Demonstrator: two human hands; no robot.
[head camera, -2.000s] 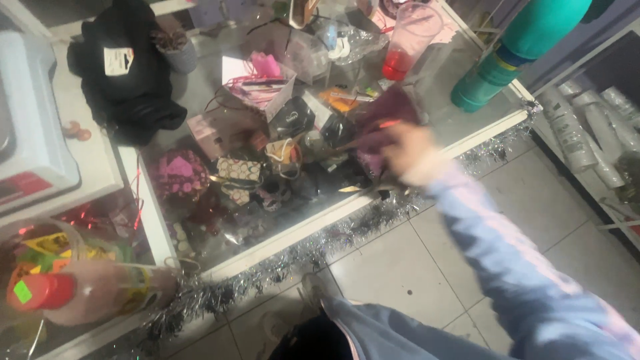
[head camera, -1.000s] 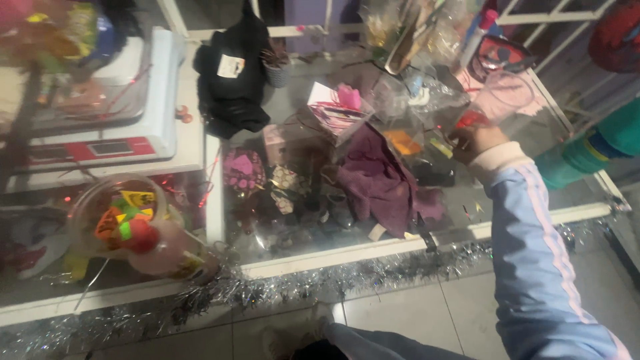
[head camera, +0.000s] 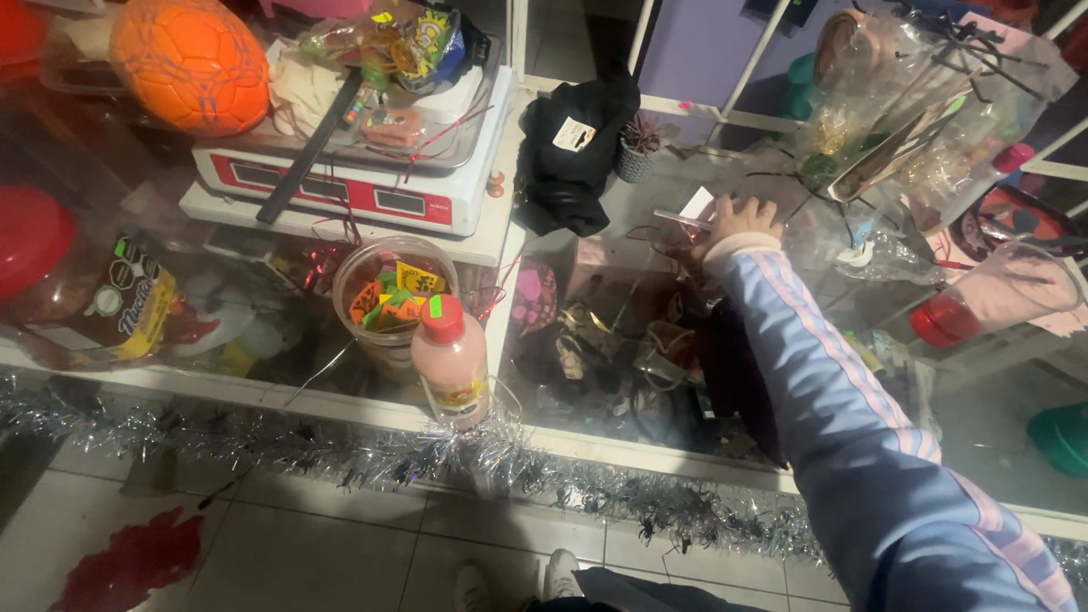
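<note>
My right hand (head camera: 743, 223), in a light blue sleeve with pink stripes, reaches over the glass counter (head camera: 646, 438). Its fingers are bent over a small dark red bundle with a white card (head camera: 696, 205) and a clear strip at its left; whether it grips them is hidden. Under the forearm lies a dark purple cloth (head camera: 733, 378), partly covered. Left of the cloth, small patterned pouches (head camera: 586, 340) and a pink patterned item (head camera: 534, 293) show in the counter area. A folded black cloth (head camera: 571, 161) with a tag lies beyond, beside a small potted plant (head camera: 637, 151). My left hand is out of view.
At left stand a white and red scale (head camera: 340, 191), an orange ball (head camera: 191, 66), a clear tub of wrapped sweets (head camera: 395, 293) and a pink bottle (head camera: 450, 361). Right are clear bags (head camera: 918, 144), a red-based cup (head camera: 990, 302) and a teal container (head camera: 1062, 438). Tinsel (head camera: 544, 480) lines the front edge.
The purple cloth, in my right hand two seconds ago, lay on the counter a second ago. My right hand has since moved left across the counter to the white card. The view has swung left.
</note>
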